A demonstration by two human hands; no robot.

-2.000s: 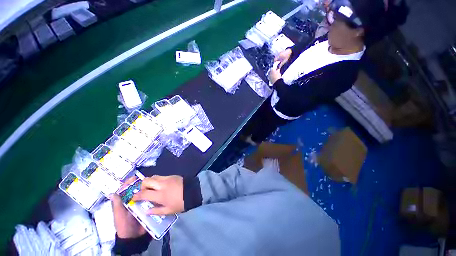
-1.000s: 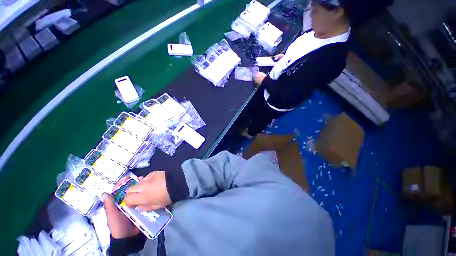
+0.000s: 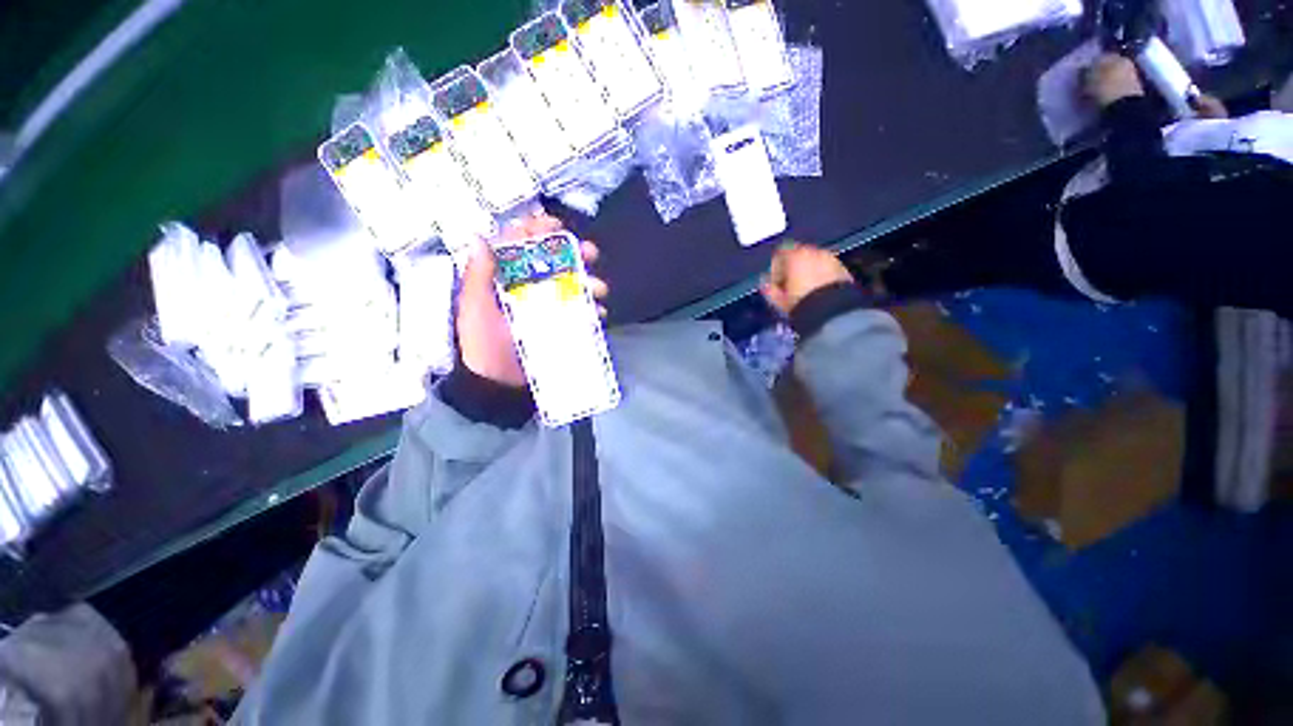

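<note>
My left hand [image 3: 492,319] holds an open housing [image 3: 563,341] in front of my chest, its green circuit board [image 3: 538,261] and yellow tape at the top end and a white area below. My right hand [image 3: 805,275] is apart from it at the bench's front edge, its fingers curled; whether it holds anything cannot be told. A white cover [image 3: 750,185] with a dark slot lies on the bench just beyond my right hand. A row of overlapping open housings [image 3: 489,142] lies beyond my left hand.
Stacked white shells [image 3: 340,319] and clear plastic bags [image 3: 170,362] lie left of my left hand. More white units [image 3: 43,468] lie at far left. The green conveyor [image 3: 185,128] runs behind the black bench. A coworker's hand [image 3: 1113,80] is at upper right; cartons [image 3: 1106,468] stand on the blue floor.
The view has turned left and downward. My right hand has left the housing and moved right, towards the cover. My left hand still holds the housing, now with its inside fully showing.
</note>
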